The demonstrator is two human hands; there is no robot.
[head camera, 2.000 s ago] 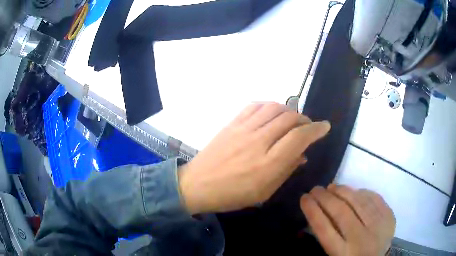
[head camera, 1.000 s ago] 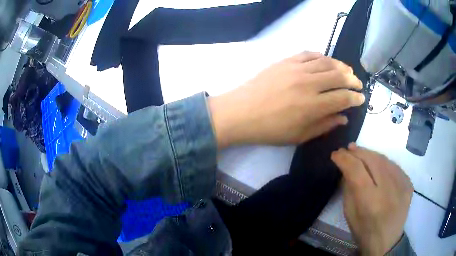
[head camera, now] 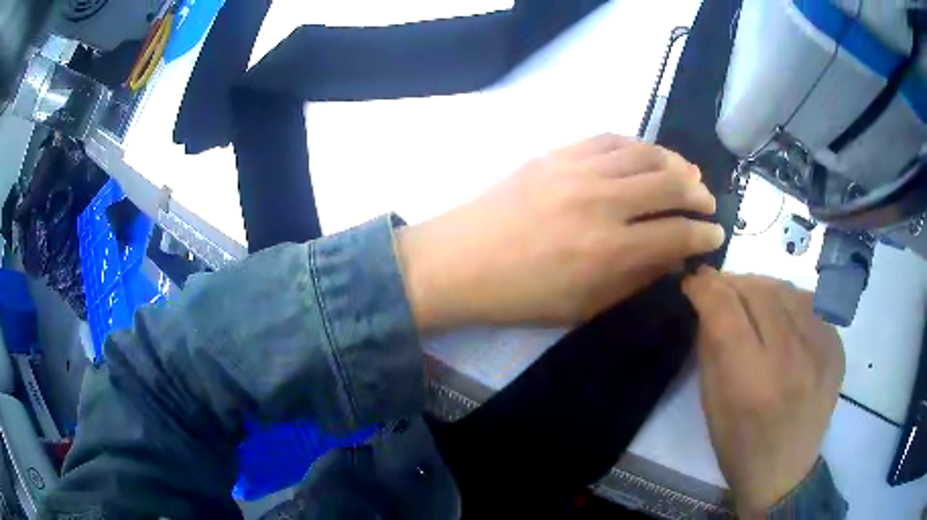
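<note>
The dark garment cloth runs up from the table's front edge, under my hands, to the presser foot and needle at the sewing machine. My left hand lies flat on the cloth just left of the foot, fingertips near its right edge. My right hand is lower right, thumb and fingertips pinching the cloth edge close to my left fingertips. Cut dark pieces lie loose on the table to the left.
A grey attachment stands right of the needle plate. A bent metal rod is left of the cloth. The edge ruler lines the front edge. Blue bins are at left. A black phone-like edge shows at far right.
Since two seconds ago, both hands have moved up the cloth toward the needle. In the last second, the right hand has come up closer to the left, and the cloth below has shifted.
</note>
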